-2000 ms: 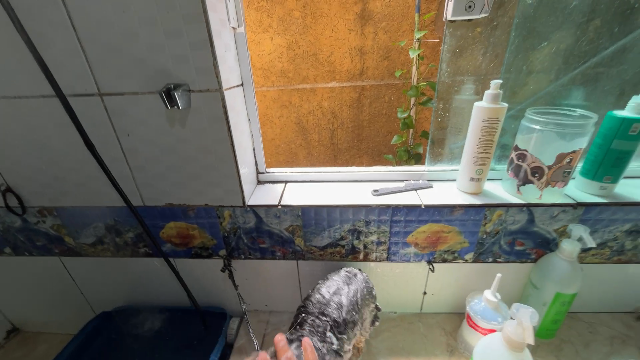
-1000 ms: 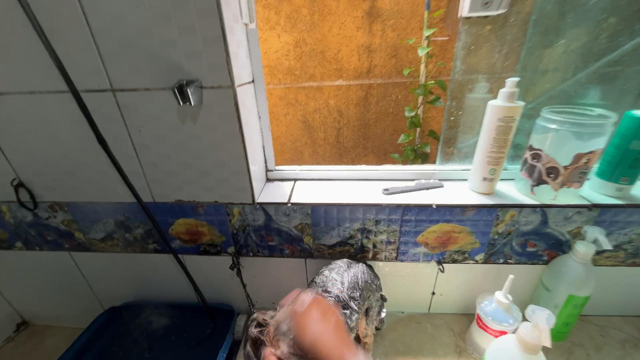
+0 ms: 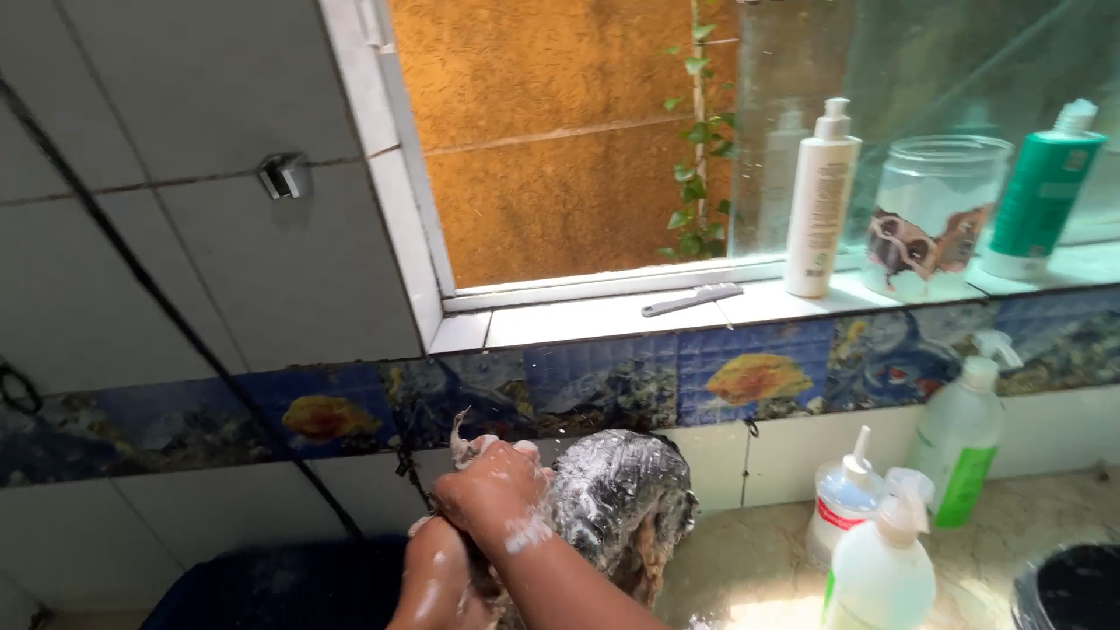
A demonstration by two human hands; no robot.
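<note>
A wet, dark grey and tan furry animal, apparently a dog (image 3: 617, 499), stands on the stone counter, its coat slick with lather. At the animal's front end, left of its rounded back, are both my hands. My right hand (image 3: 499, 490), foamy at the wrist, is curled over a soapy part of it, with a wet tuft sticking up beyond the fingers. Lower and just to the left, my left hand (image 3: 437, 556) presses against the same end; its fingers are mostly hidden. The animal's head cannot be made out behind the hands.
A dark blue tub (image 3: 280, 586) is at lower left. On the counter's right are a white pump bottle (image 3: 879, 569), a nozzle bottle (image 3: 844, 507), a spray bottle (image 3: 958, 437) and a black container (image 3: 1072, 586). The windowsill holds a grey comb (image 3: 691, 300), bottles and a clear jar (image 3: 936, 219).
Two seconds ago only one hand's fingers showed at the bottom edge, beside the animal. Now both hands are in view, higher up and together at its front end.
</note>
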